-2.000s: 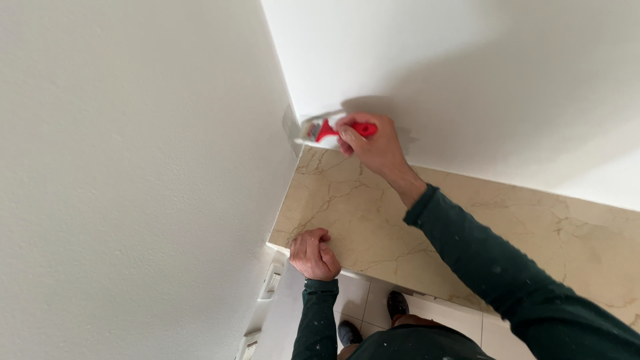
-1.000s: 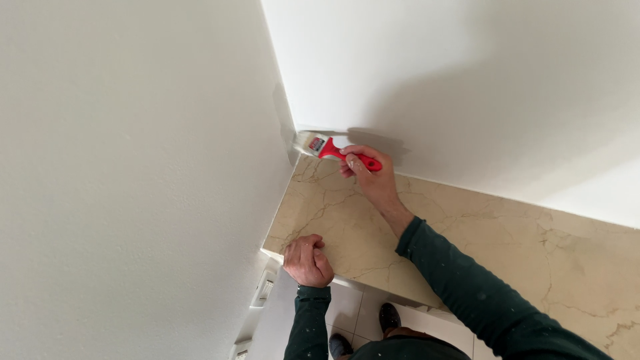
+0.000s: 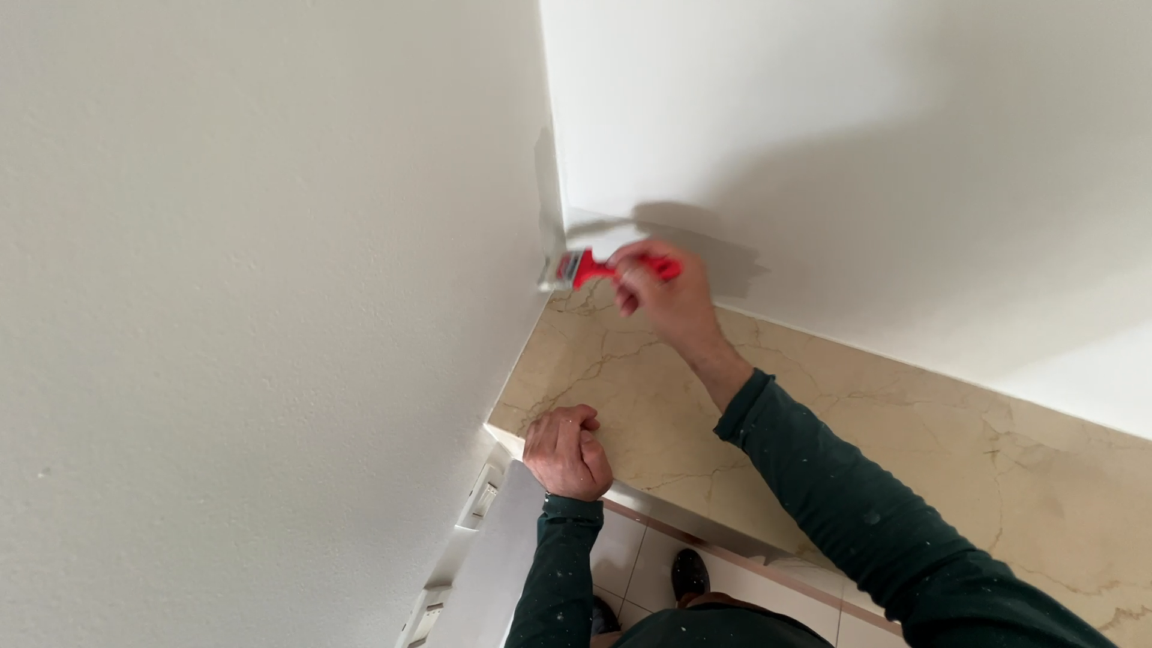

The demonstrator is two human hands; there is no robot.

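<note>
My right hand (image 3: 670, 292) is shut on the red handle of a flat paintbrush (image 3: 574, 269). The pale bristles point left, at the left wall near the corner, just above the marble countertop (image 3: 630, 387). My left hand (image 3: 569, 452) rests with curled fingers on the front edge of the countertop, near its left end; nothing shows in it. Both arms wear dark green sleeves with pale specks.
A textured wall (image 3: 270, 297) rises on the left and a white wall (image 3: 810, 162) stands behind the countertop. Below the counter edge are a wall switch plate (image 3: 483, 494), a second one (image 3: 427, 616), and a tiled floor (image 3: 747, 585) under my shoes.
The paintbrush, in my right hand throughout, now has its bristles lower down, toward the left wall. My left hand stays on the countertop's front edge.
</note>
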